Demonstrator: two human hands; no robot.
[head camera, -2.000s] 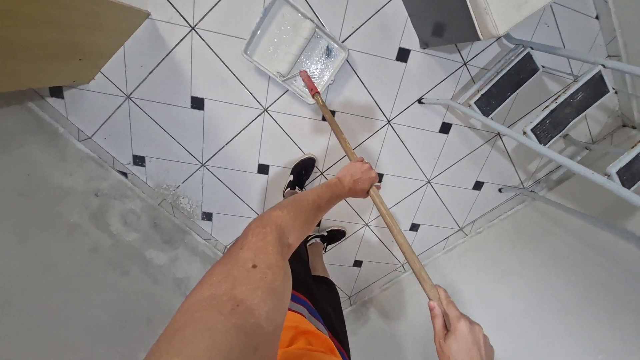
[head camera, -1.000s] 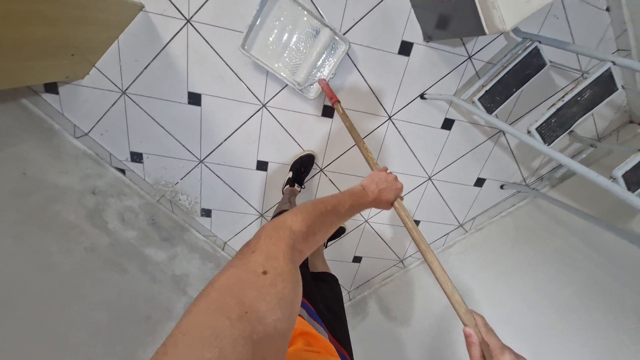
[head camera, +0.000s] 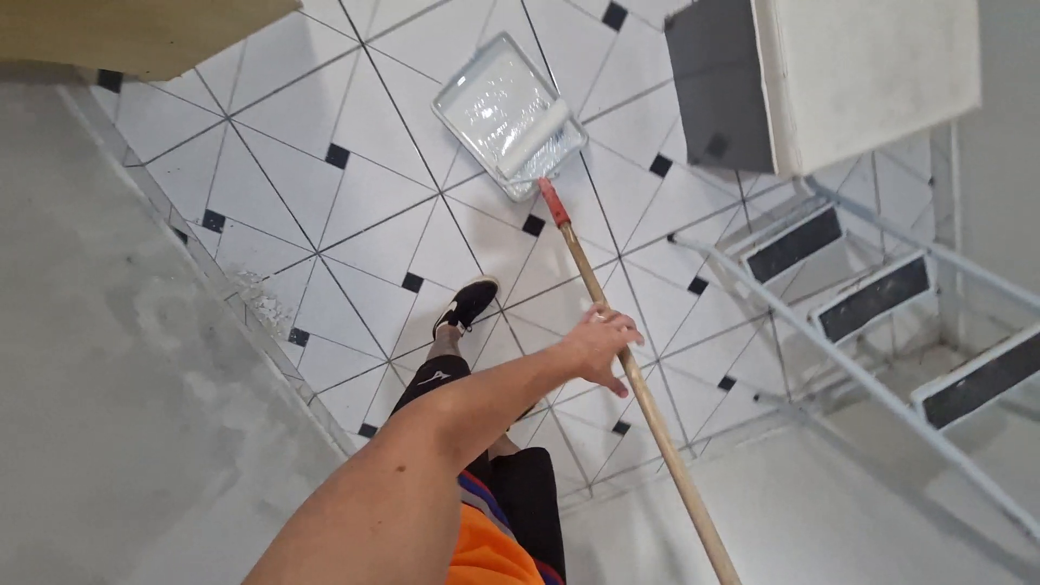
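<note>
My left hand (head camera: 605, 345) is spread over the wooden pole (head camera: 662, 422), fingers across its upper side and thumb apart, not closed round it. My right hand is not in view; the pole's near end runs out at the bottom edge. At the far end a red plastic handle (head camera: 554, 201) joins the pole to a paint roller. The white roller sleeve (head camera: 534, 138) lies slantwise in a paint tray (head camera: 460, 128) on the tiled floor. Wet white paint (head camera: 496, 89) shines in the tray.
A grey metal stepladder (head camera: 821, 337) with dark treads is at the right. Above it juts a white and grey box-like object (head camera: 869, 81). A tan panel (head camera: 138, 32) fills the upper left. Low walls flank the floor. My black shoe (head camera: 467, 305) is below the tray.
The roller sleeve now shows across the tray's lower part. My left hand has loosened from its grip on the pole. My right hand, earlier on the pole at lower right, has left the view.
</note>
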